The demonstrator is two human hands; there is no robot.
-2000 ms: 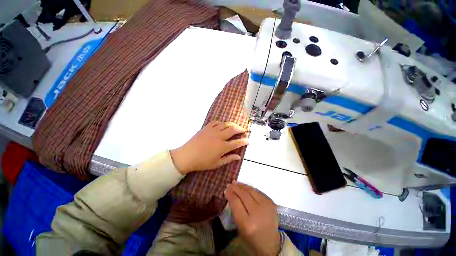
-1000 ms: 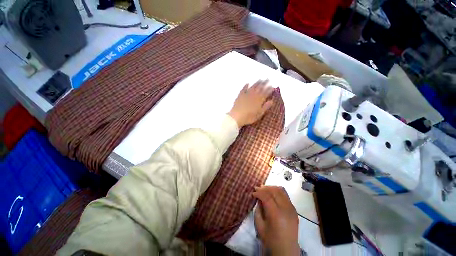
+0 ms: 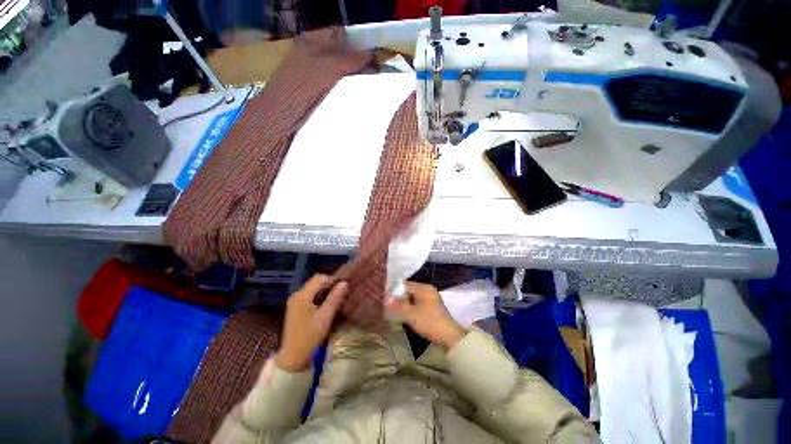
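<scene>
The checked fabric piece (image 3: 395, 182) runs from beside the lit needle area down over the table's front edge toward the lap. My left hand (image 3: 312, 314) pinches its left side below the edge. My right hand (image 3: 425, 314) holds a white piece (image 3: 410, 251) at the fabric's right side. The white piece hangs limp along that side. The sewing machine (image 3: 512, 87) stands at the upper right; its presser foot is too small to make out clearly.
A bundle of cut panels (image 3: 238, 173) lies left on the table. A smartphone (image 3: 525, 176) and pink-and-blue snips (image 3: 592, 192) lie right. A second machine (image 3: 113, 134) stands far left. Below are a blue bin (image 3: 152, 355), a red item (image 3: 113, 290) and a white cloth pile (image 3: 633, 373).
My left hand has come back from the fabric's far tip to below the table edge. My right hand is now on the white piece, more of which shows. The view has shifted.
</scene>
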